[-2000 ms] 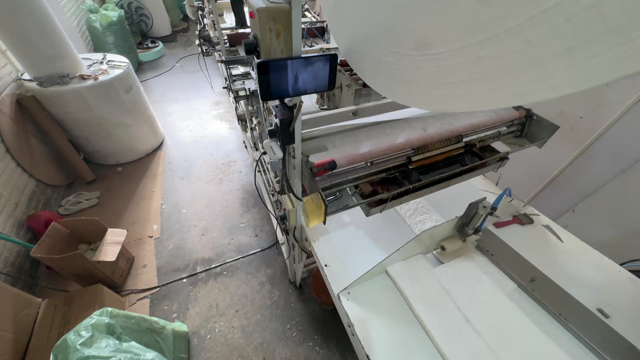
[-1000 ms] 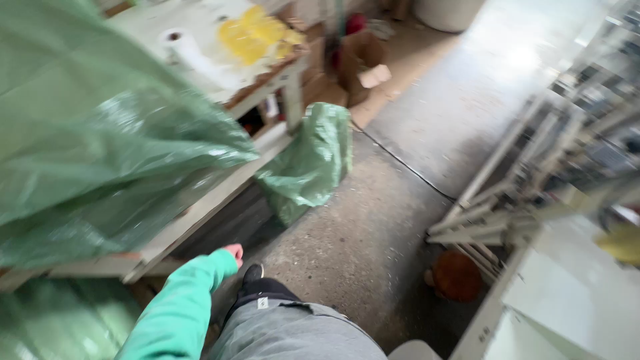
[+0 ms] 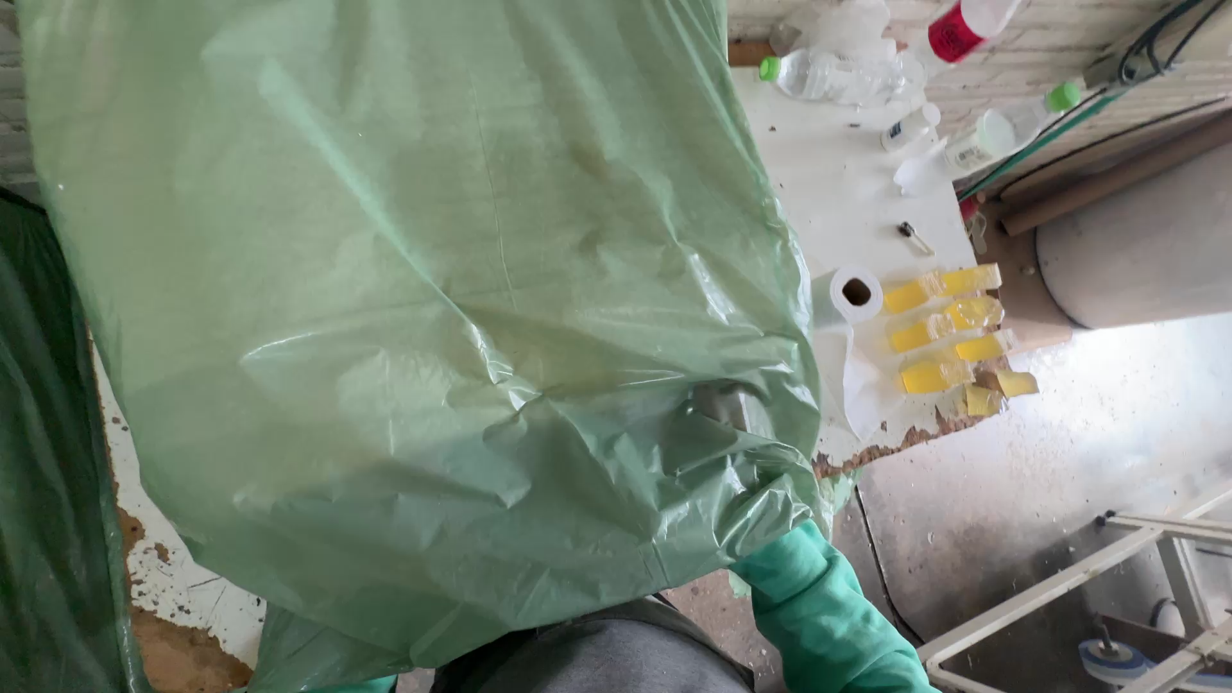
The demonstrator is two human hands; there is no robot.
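Note:
A large translucent green plastic bag [image 3: 462, 318] fills the middle and left of the head view, right in front of my body. My right arm, in a green sleeve, reaches to the bag's lower right edge, where the bunched plastic hides the right hand. A small grey patch shows dimly through the film near there. Only a bit of green sleeve from my left arm shows at the bottom edge, below the bag; the left hand is out of sight. At the far left stands a darker green plastic bag [image 3: 48, 462].
A worn white table [image 3: 818, 192] holds a paper roll [image 3: 855, 293], yellow packs [image 3: 929, 332], a clear bottle [image 3: 828, 77] and other containers. Right of it stands a large white roll [image 3: 1136, 231]. A white metal frame [image 3: 1049, 587] is at the lower right. A cable crosses the floor.
The view has swung from the machine to the table and green bag. The right arm now reaches to the bag's edge, and the bag fills much more of the view.

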